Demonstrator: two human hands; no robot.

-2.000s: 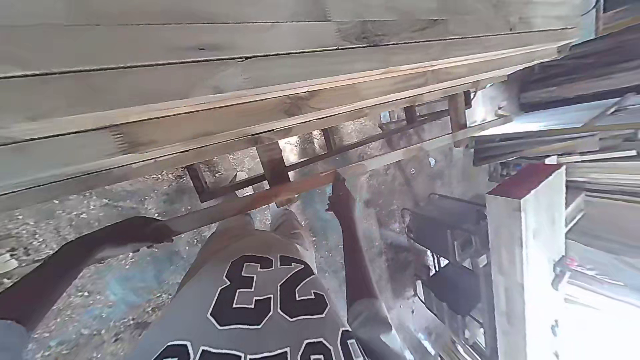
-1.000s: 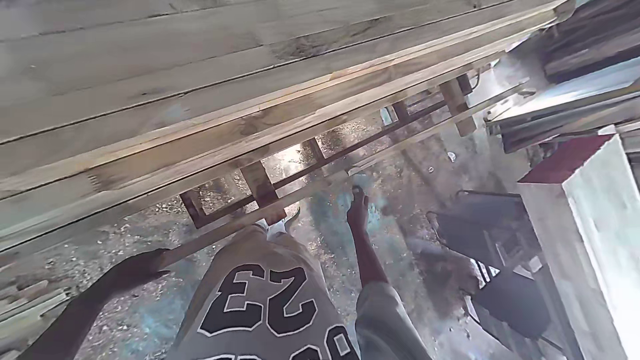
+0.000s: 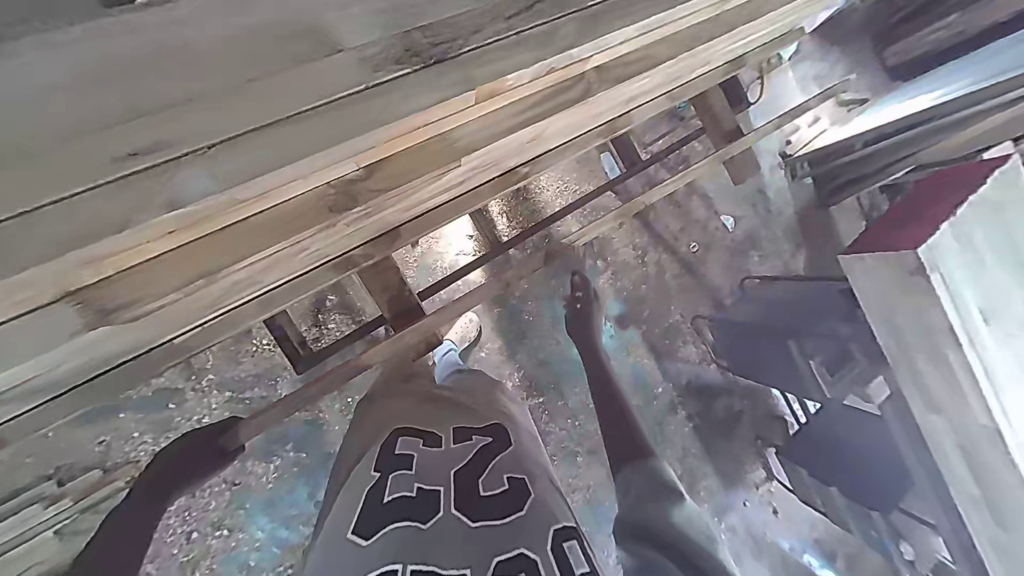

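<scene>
My left hand (image 3: 196, 456), at the lower left, grips the near end of a long, thin wooden strip (image 3: 336, 376). The strip runs up to the right, beside the stacked boards and across the front of the wooden supports under them. My right hand (image 3: 582, 308) is below and to the right of the strip, apart from it, at the centre right. Nothing shows in it, but its fingers are too blurred to tell how far they are apart. Long wooden boards (image 3: 384, 176) lie side by side above both hands.
A pale block with a dark red top (image 3: 928, 208) stands at the right. Black chairs (image 3: 792, 328) are beside it. More timber (image 3: 920, 128) lies at the upper right, and wood pieces (image 3: 64, 504) at the lower left. My shoe (image 3: 462, 330) is on the littered ground.
My right hand was at the strip two seconds ago and is now apart from it. My left hand has stayed on the strip's end. The view has tilted and shifted.
</scene>
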